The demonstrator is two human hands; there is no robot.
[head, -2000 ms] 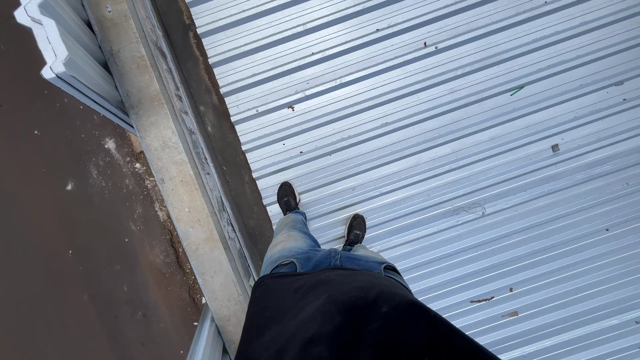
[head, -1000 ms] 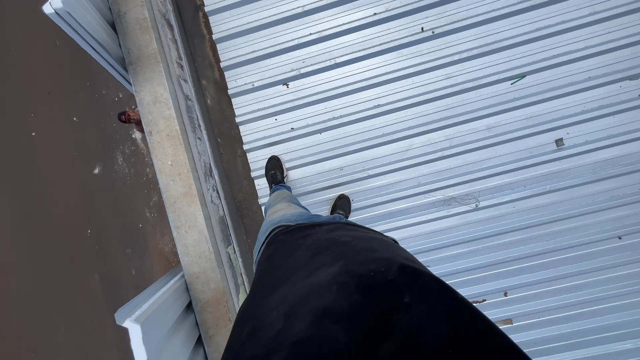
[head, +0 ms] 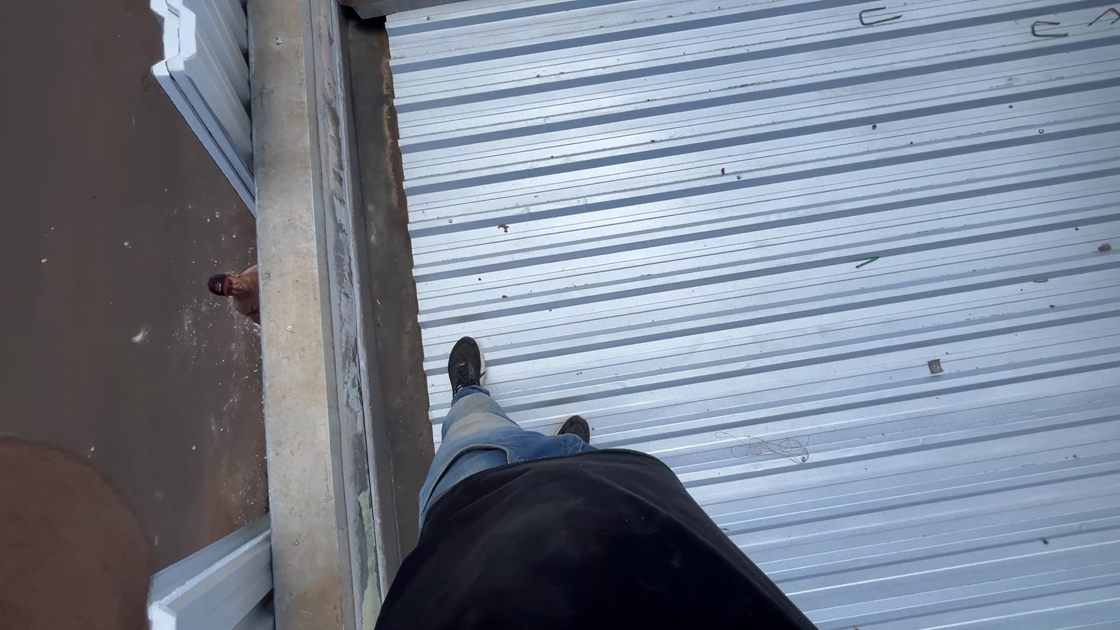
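Observation:
Neither my left hand nor my right hand shows in the head view. My legs in blue jeans point(head: 472, 437) and my two dark shoes point(head: 466, 363) are on a corrugated metal roof point(head: 744, 289), close to its left edge. A black top point(head: 577, 551) covers my body at the bottom. Beside the roof edge runs a dark gutter point(head: 394, 262), then a concrete parapet point(head: 293, 350). What my hands hold, if anything, is hidden.
Beyond the parapet, far below, a person in a dark cap point(head: 229, 284) is partly hidden on brown ground. Corrugated panels point(head: 210, 87) project outside the parapet, above and below point(head: 219, 582). Loose wire point(head: 774, 448), bent metal hooks point(head: 875, 16) and small debris lie on the roof.
The view has shifted, bringing more roof and bent hooks into sight at the top. The person below was not visible two seconds ago and appears in the later frames.

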